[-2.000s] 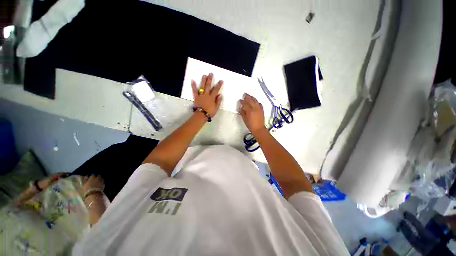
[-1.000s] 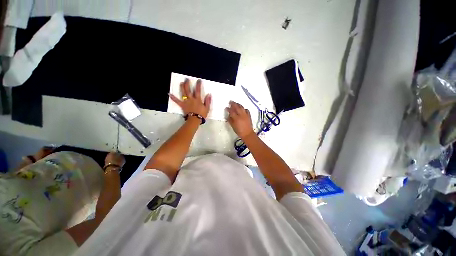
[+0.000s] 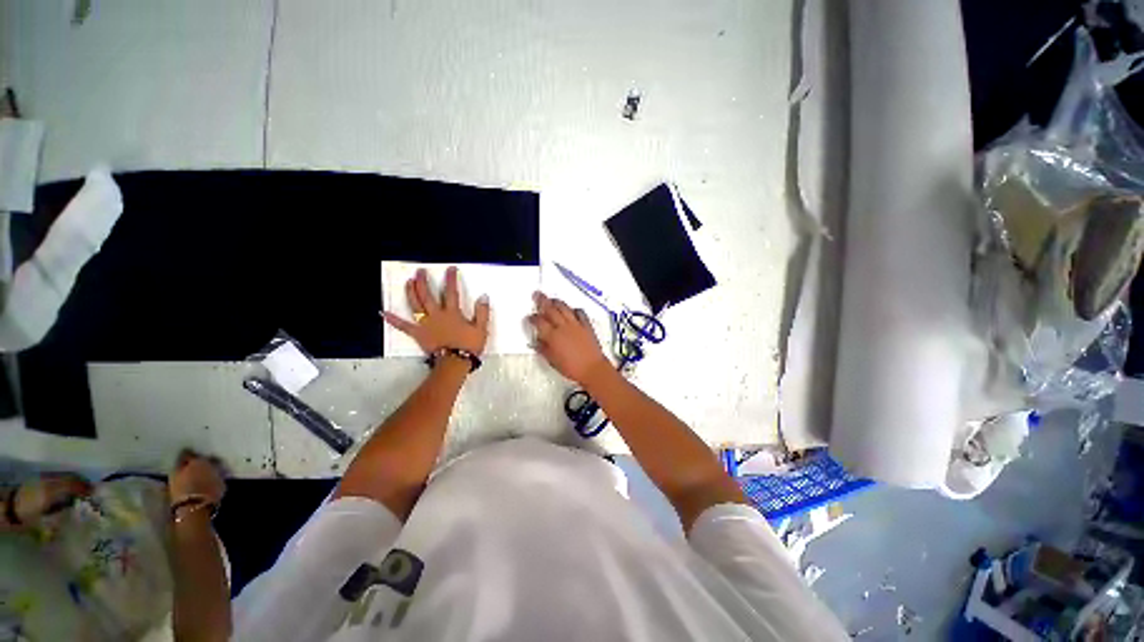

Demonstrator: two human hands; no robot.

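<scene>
A white paper pattern (image 3: 508,307) lies at the notch of the long black fabric (image 3: 251,257). My left hand (image 3: 445,320) is flat on the pattern with its fingers spread. My right hand (image 3: 567,336) is at the pattern's right end, fingers bent; whether something tiny is in the fingertips cannot be seen. Silver-bladed shears (image 3: 615,305) lie just right of my right hand. Dark-handled scissors (image 3: 585,411) lie below, partly hidden by my right forearm. A small stack of cut black pieces (image 3: 661,248) lies right of the shears.
A clear packet (image 3: 295,389) lies left of my left forearm. White cloth (image 3: 69,257) covers the fabric's left end. A grey roll (image 3: 897,238) runs along the right, with a plastic-wrapped roll (image 3: 1060,226) beyond. Another person's hand (image 3: 196,479) is at the lower left table edge. A blue crate (image 3: 797,483) is below.
The view has shifted and turned, so the fabric now appears more level and lower. My hands keep nearly the same place on the pattern. The other person's hand has moved at the table edge.
</scene>
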